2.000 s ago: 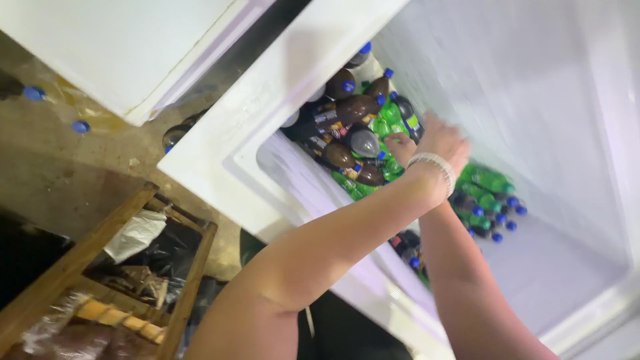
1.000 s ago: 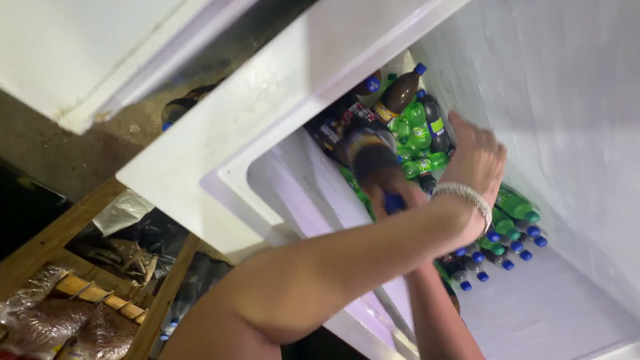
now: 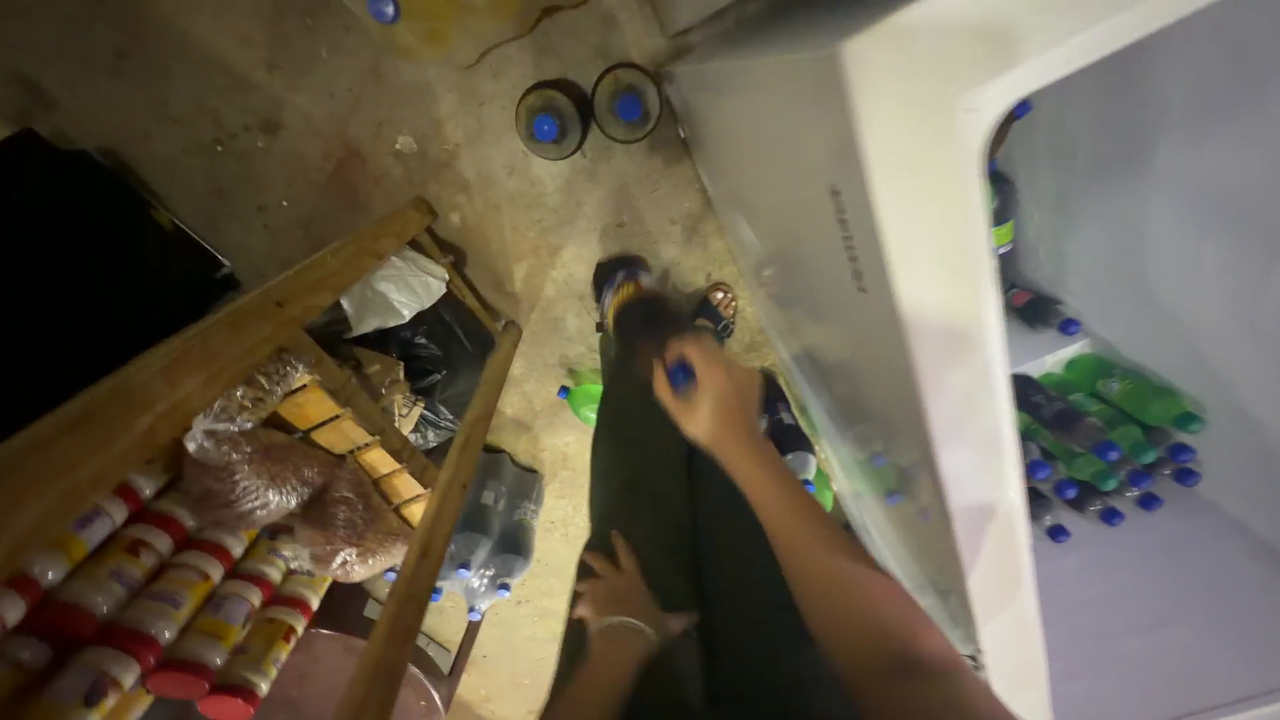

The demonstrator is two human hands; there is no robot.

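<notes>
My right hand [image 3: 712, 390] grips a dark plastic bottle [image 3: 645, 325] by its blue-capped neck, above my legs; the bottle is blurred. My left hand [image 3: 620, 590], with a pale bracelet at the wrist, rests on my dark trousers [image 3: 645, 480], fingers spread and holding nothing. At the right stands an open white chest freezer [image 3: 920, 200]. Inside it lie green bottles [image 3: 1130, 390] and dark bottles with blue caps [image 3: 1065, 410]. More dark bottles [image 3: 785, 430] are on the floor between my legs and the freezer.
A wooden rack [image 3: 450, 500] at the left holds plastic bags [image 3: 290, 490] and red-lidded jars [image 3: 180, 610]. Shrink-wrapped bottles [image 3: 495, 530] and a green bottle [image 3: 580, 400] lie beside it. Two large blue-capped bottles [image 3: 545, 125] [image 3: 628, 108] stand on the concrete floor ahead.
Both hands have come out of the freezer. The right one now holds a dark bottle over the floor, while the left has moved to my trousers. The view has swung toward the floor.
</notes>
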